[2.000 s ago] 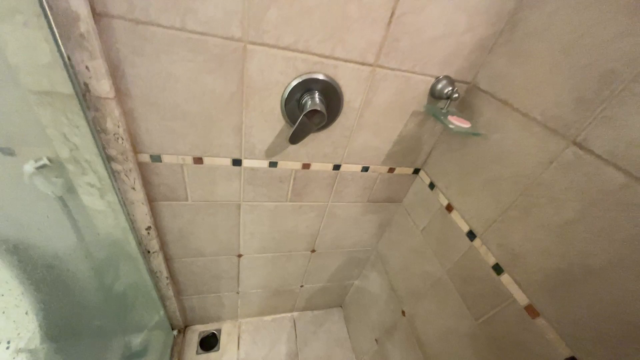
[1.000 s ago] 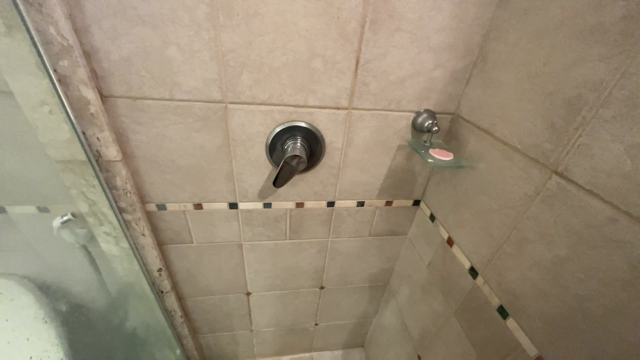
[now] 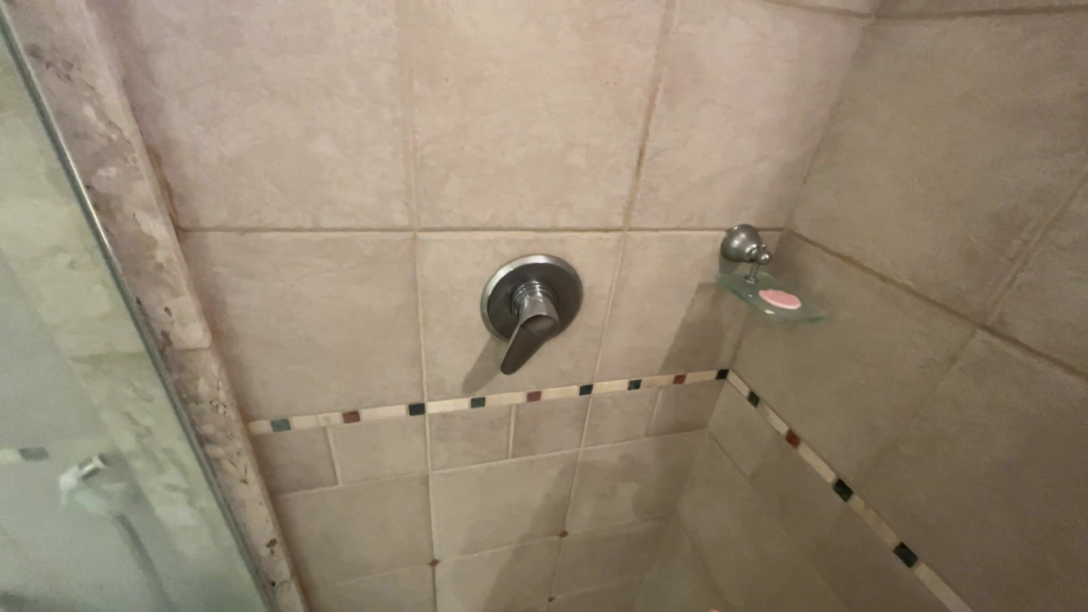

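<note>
Neither my left hand nor my right hand can be made out in the head view. A metal shower valve handle (image 3: 531,327) points down and slightly left from its round wall plate (image 3: 501,293), near the middle. Right of it, close to the corner, a metal bracket (image 3: 742,244) holds a glass soap dish (image 3: 799,314) with a pink bar of soap (image 3: 779,298) on it. A tiny pinkish spot at the bottom edge is too small to identify.
Beige tiled walls (image 3: 518,127) meet in a corner at the right, crossed by a mosaic border strip (image 3: 557,395). At the left, a glass panel (image 3: 51,357) stands beside a stone edge (image 3: 183,314); a hand-shower shape (image 3: 89,476) shows in the glass.
The view has tilted upward, so the floor drain seen two seconds ago is out of frame. The valve handle and the soap on its dish look unchanged.
</note>
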